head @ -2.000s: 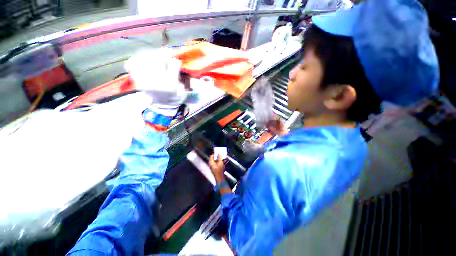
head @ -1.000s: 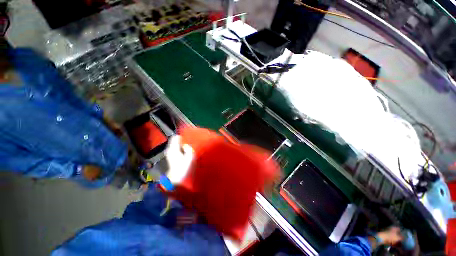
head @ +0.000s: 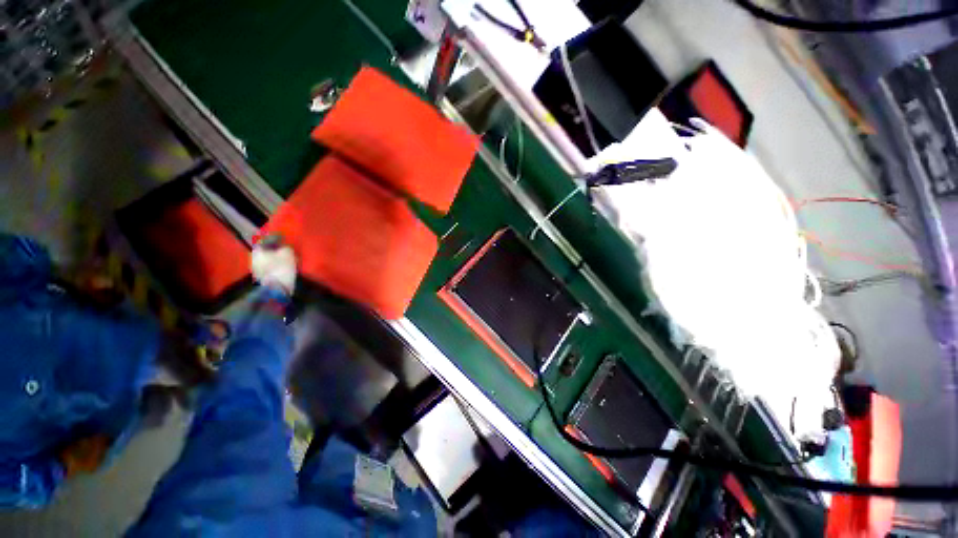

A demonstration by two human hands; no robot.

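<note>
My left hand [head: 275, 265], in a white glove, grips the left corner of a red-orange sheet [head: 355, 240] over the green line surface [head: 252, 105]. A second red-orange sheet [head: 404, 137] lies directly behind it, also over the green surface. To the right, a black chassis [head: 515, 294] lies on the line with a red-orange edge showing along its near side. Another black chassis [head: 622, 420] lies further right, partly crossed by a black cable. My right hand is not in view.
The black cable [head: 630, 453] hangs across the lower right. A white heap [head: 714, 263] lies behind the line. A black tote [head: 194, 247] with red-orange content stands at the near left, another [head: 452, 447] with a white panel below the rail. A person in blue [head: 63, 368] is at left.
The view has shifted. The red-orange material, raised and blurred before, is now two separate sheets over the green surface, left of the chassis. My left hand has moved to the sheet's corner.
</note>
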